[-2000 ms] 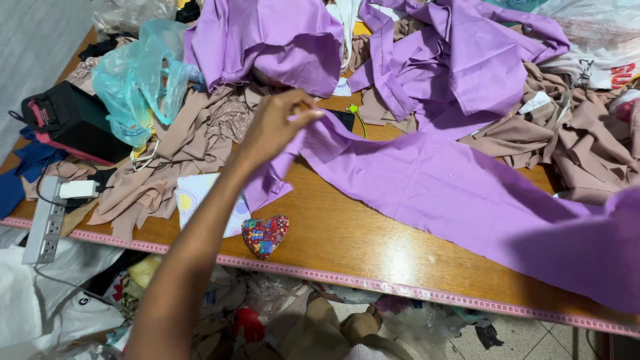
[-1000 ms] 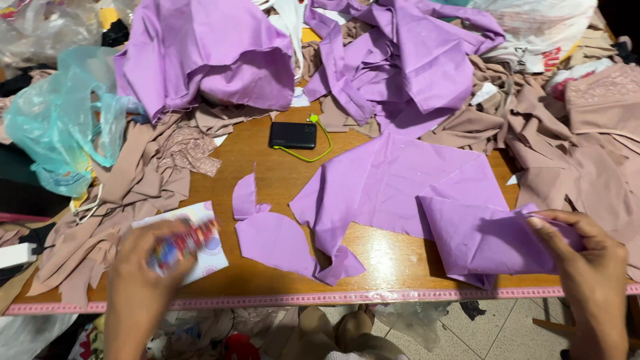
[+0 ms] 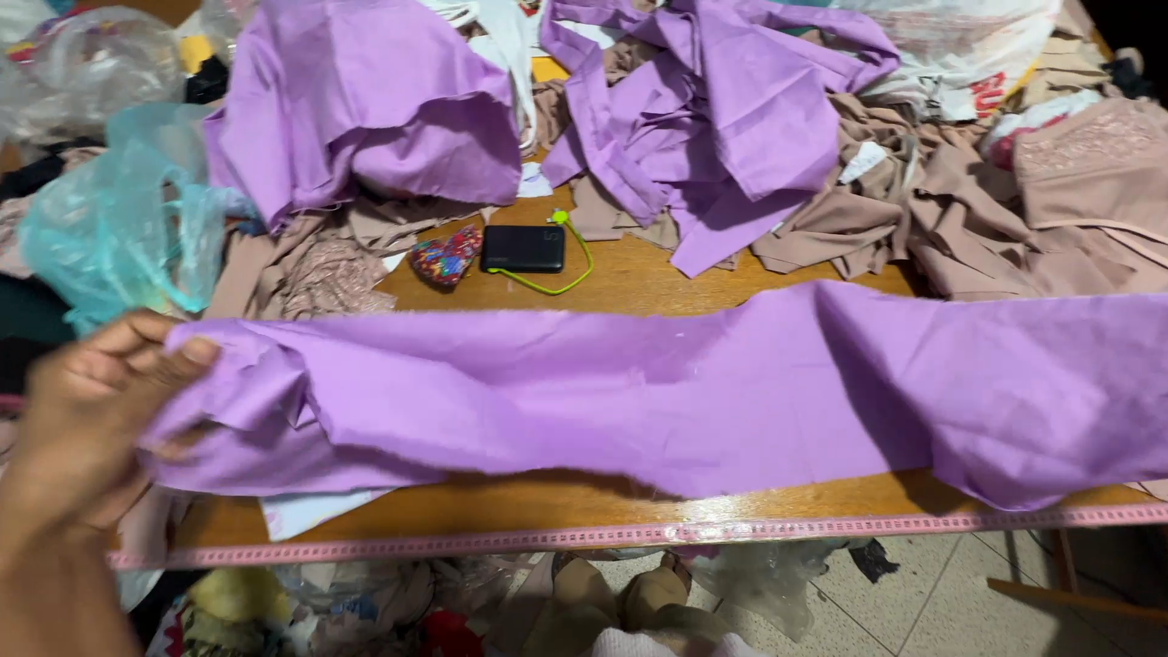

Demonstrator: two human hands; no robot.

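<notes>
My left hand [image 3: 109, 411] grips the gathered left end of a long purple fabric strip [image 3: 584, 392], thumb on top. The strip stretches across the front of the wooden table and runs out of view at the right. My right hand is outside the picture. Behind the strip lie a heart-shaped patterned pincushion [image 3: 446, 256] and a black power bank [image 3: 523, 249] with a short green cable [image 3: 584, 265]. A white patterned piece [image 3: 315, 513] shows partly from under the strip's lower edge.
Purple cloth heaps [image 3: 365, 109] and beige fabric scraps [image 3: 967, 201] cover the back and right. A turquoise plastic bag [image 3: 137, 210] sits at the left, a white plastic bag [image 3: 958, 55] at the back right. A pink measuring tape [image 3: 639, 537] lines the table's front edge [image 3: 474, 534].
My left hand has let go of the pincushion, which now lies beside the power bank, and holds the strip's end. The strip, bunched a second ago, is spread out. My right hand has left the view.
</notes>
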